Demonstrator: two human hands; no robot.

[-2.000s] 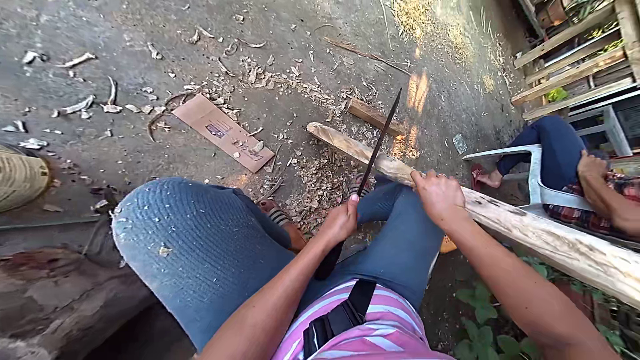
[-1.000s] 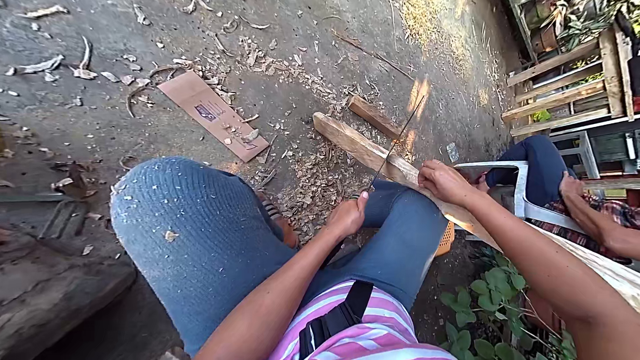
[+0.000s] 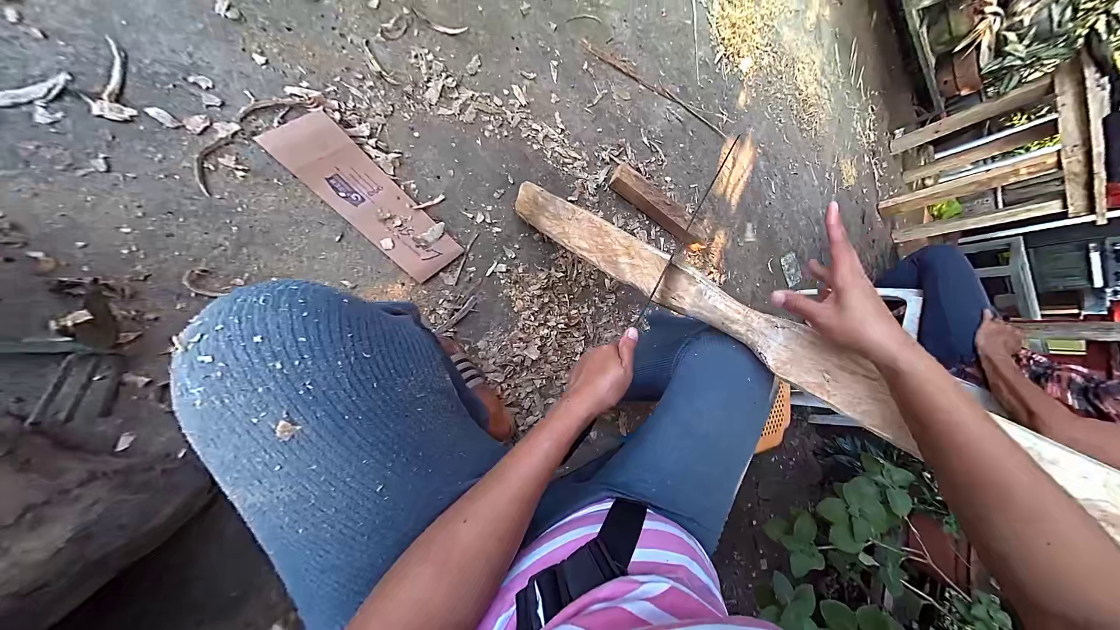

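Observation:
My left hand [image 3: 604, 369] grips a long thin dark blade [image 3: 696, 206], seen almost edge-on, that slants up and away across the wood. A long shaped wooden plank [image 3: 604, 249] lies over my thigh on the right, with a rounded far end and a narrowed part near the knee. Above that plank my right hand [image 3: 840, 293] is open with its fingers spread, and nothing is in it. Whether it touches the wood cannot be told. The lower end of the blade is hidden by my left hand.
Wood shavings [image 3: 560, 332] cover the ground around a short wood block [image 3: 656, 203] and a flat piece of cardboard [image 3: 359, 192]. At right, a person [image 3: 941, 302] sits on a white plastic chair [image 3: 910, 306], near a slatted wooden pallet [image 3: 980, 157]. A leafy plant [image 3: 862, 507] grows below the plank.
My right hand, closed on the plank before, has opened and spread its fingers. The blade, seen broader two seconds ago, now shows as a thin line.

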